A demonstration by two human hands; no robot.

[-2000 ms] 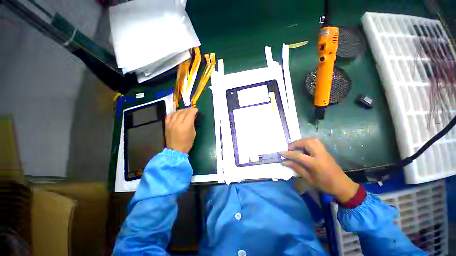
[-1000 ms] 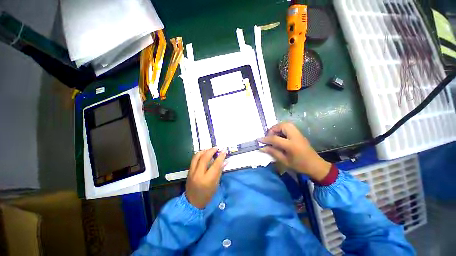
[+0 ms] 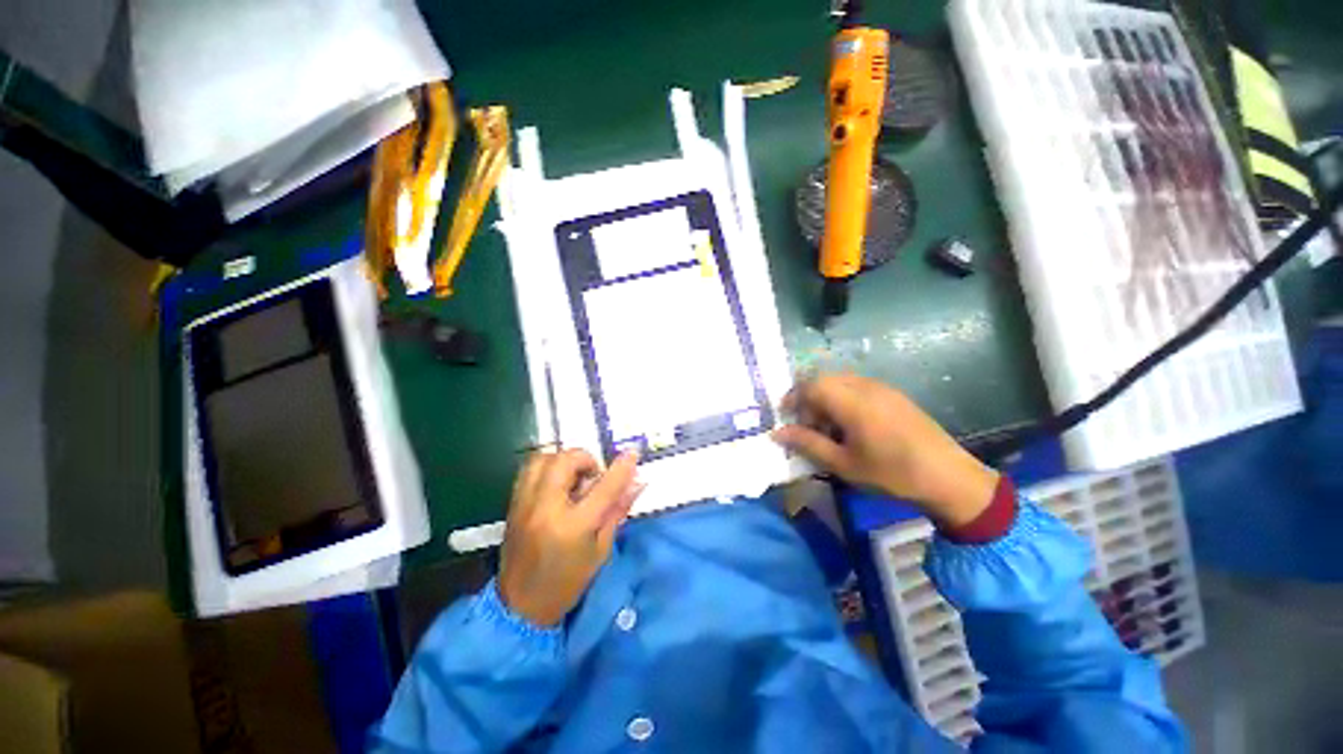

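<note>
A black device frame with one small and one large pale window lies on the white fixture in front of me. A dark grey part lies along its near edge. My left hand is at the near left corner, thumb and fingertips touching the frame or fixture. My right hand is at the near right corner, thumb and fingers close together. Whether either hand holds a small part cannot be seen.
A dark-panelled unit and orange flex cables are left, with a small dark part beside them. Right are an orange screwdriver, a mesh tray, a black block and a white slotted tray.
My left hand has moved from beside the flex cables to the frame's near left corner. A small dark part now shows near the cables. The whole view has shifted.
</note>
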